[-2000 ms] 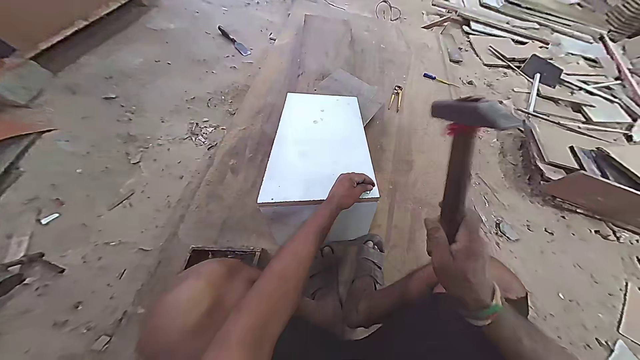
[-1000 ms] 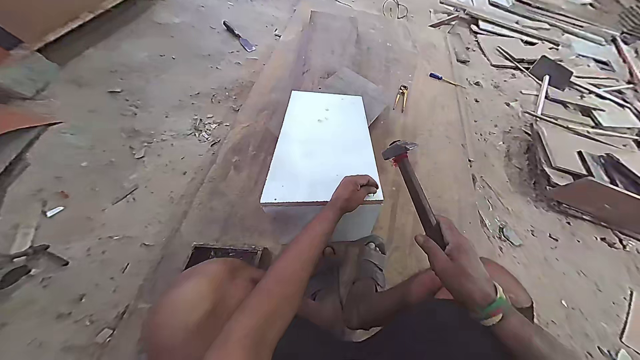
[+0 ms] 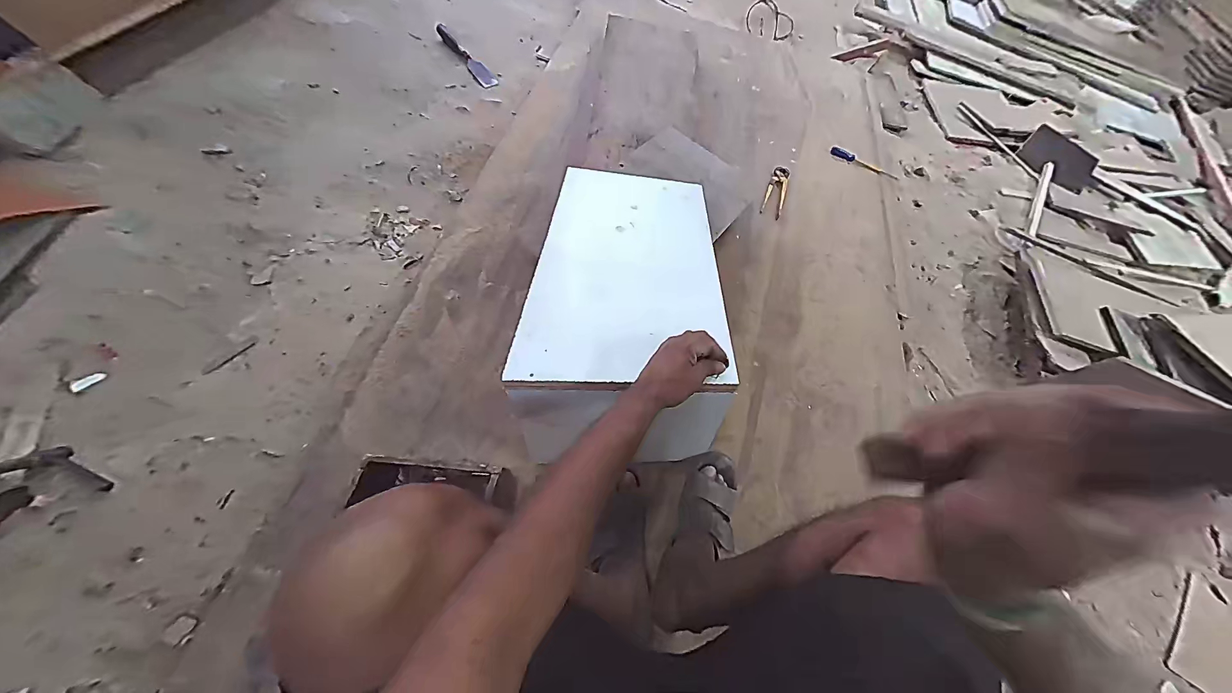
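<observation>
A box of white-faced board [image 3: 626, 279] stands on a wooden sheet in front of my feet. My left hand [image 3: 685, 368] rests at the near right corner of its top, fingers pinched together; whatever is between them is too small to make out. My right hand [image 3: 1020, 481] is raised at the right, blurred by motion and closed round the wooden handle [image 3: 895, 460] of a hammer. The hammer's head cannot be made out. Small marks show on the white top near its far end.
Pincers [image 3: 776, 192] and a blue-handled screwdriver [image 3: 861, 162] lie right of the box, a scraper [image 3: 467, 56] far left. Board offcuts [image 3: 1088, 298] are heaped at the right. An open tray [image 3: 428, 474] sits by my left knee. A thin flat sheet [image 3: 688, 159] lies behind the box.
My right hand has swung outward to the right with the hammer, whose head was near the box's right edge one second ago. My left hand has stayed at the box's corner.
</observation>
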